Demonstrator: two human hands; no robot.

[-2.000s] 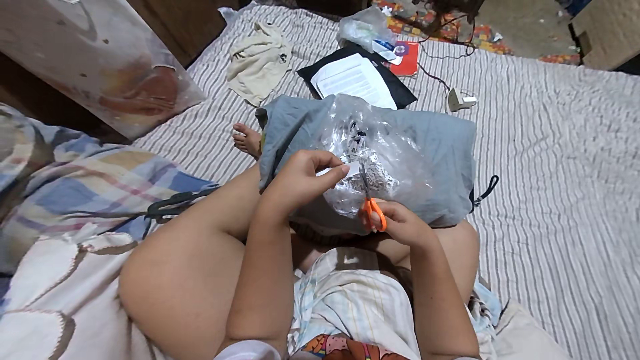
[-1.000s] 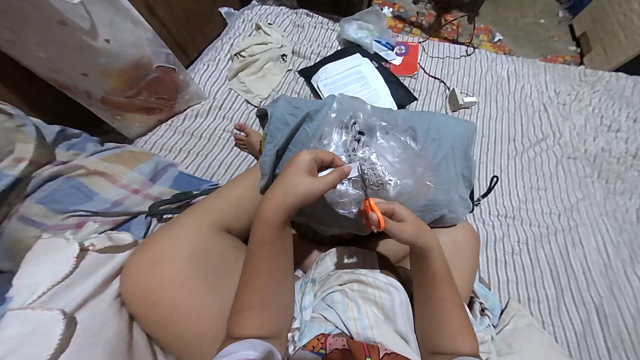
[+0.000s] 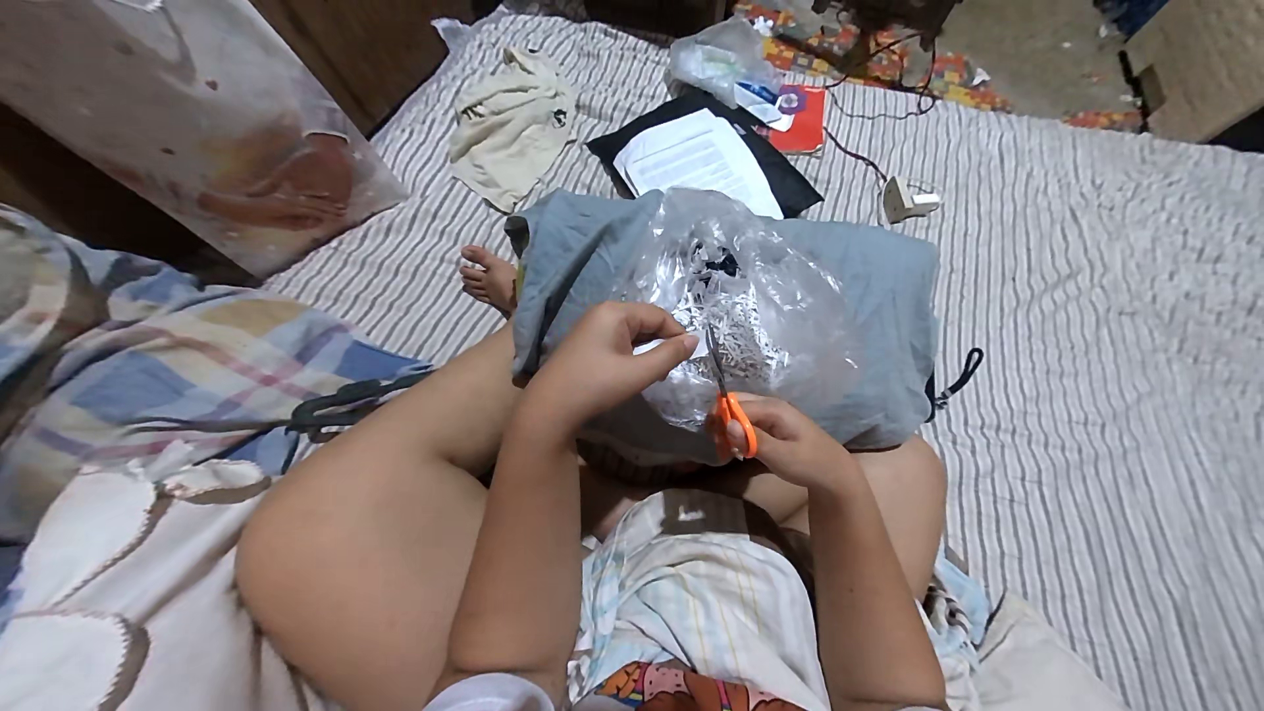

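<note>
My left hand (image 3: 617,357) pinches a small piece of white paper (image 3: 691,346) between thumb and fingers. In my right hand (image 3: 780,434) are orange-handled scissors (image 3: 733,420), their blades pointing up at the paper's right side. Beneath both hands lies a clear plastic bag (image 3: 820,306) with fine white paper shreds (image 3: 741,331) and a few dark bits. The bag rests on a grey-blue cushion or folded cloth (image 3: 889,286) across my lap. How far the blades are parted is hard to tell.
Beyond the cushion, a black plastic mailer (image 3: 795,188) lies under printed sheets (image 3: 696,163). Near it are a red booklet (image 3: 805,123), another plastic bag (image 3: 721,59), a white charger (image 3: 904,200) with a cable, and a cream cloth (image 3: 513,133). A plaid blanket (image 3: 217,346) lies left.
</note>
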